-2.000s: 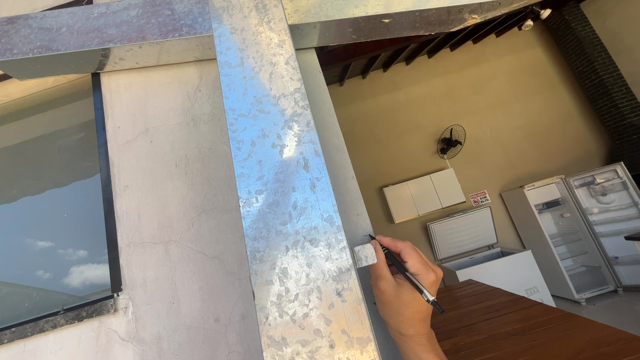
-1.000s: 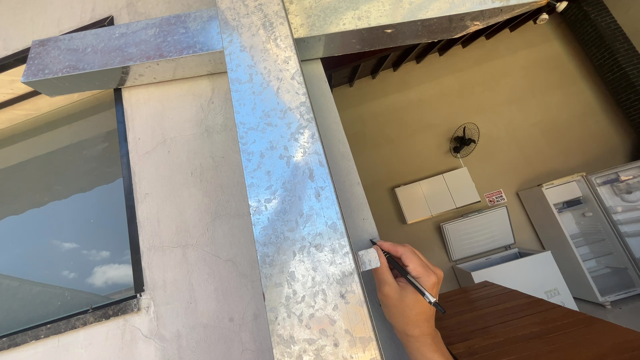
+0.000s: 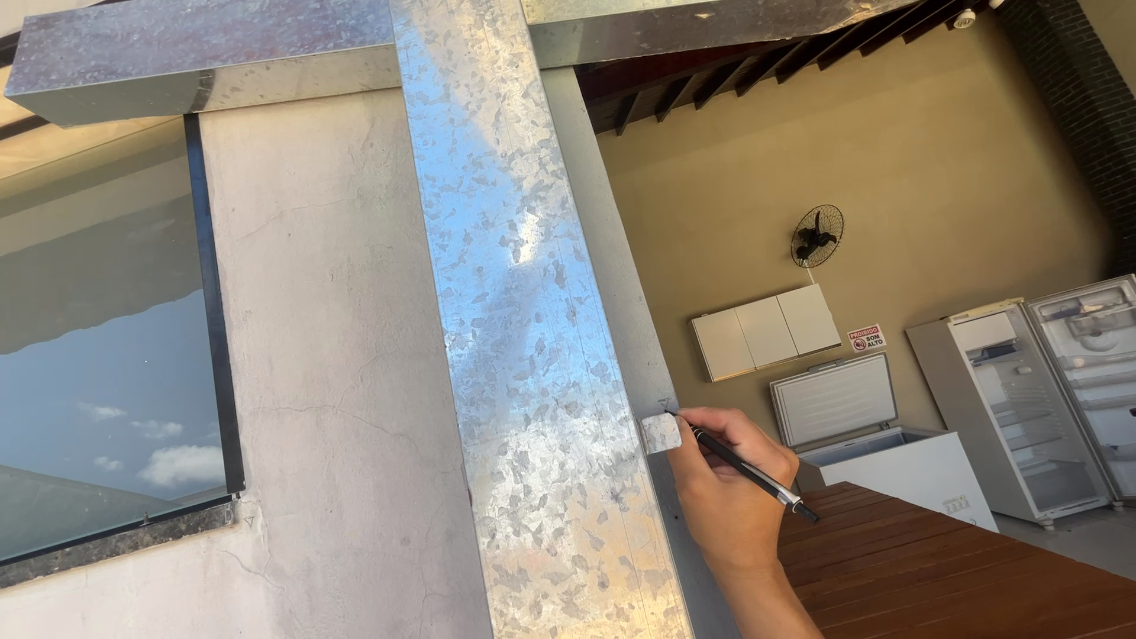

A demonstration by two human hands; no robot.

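Observation:
My right hand [image 3: 732, 479] grips a black pen with silver parts [image 3: 745, 461], its tip against the grey wall edge [image 3: 621, 257] just above a small square metal piece [image 3: 661, 433]. My thumb is at the right side of that piece. A small pencil-like mark shows by the tip. Left of the hand a galvanized steel beam [image 3: 524, 337] runs upright and slightly tilted, beside the small piece. My left hand is not in view.
Galvanized cross beams [image 3: 266, 80] meet the upright at the top. A dark-framed window [image 3: 106, 355] is at the left. Beyond the wall edge are a wooden table top [image 3: 932, 568], an open chest freezer [image 3: 905, 470], an open refrigerator [image 3: 1012, 408] and a wall fan [image 3: 816, 236].
The view has shifted, so the end of the left cross beam now shows. My right hand stays by the small metal piece with the pen in it.

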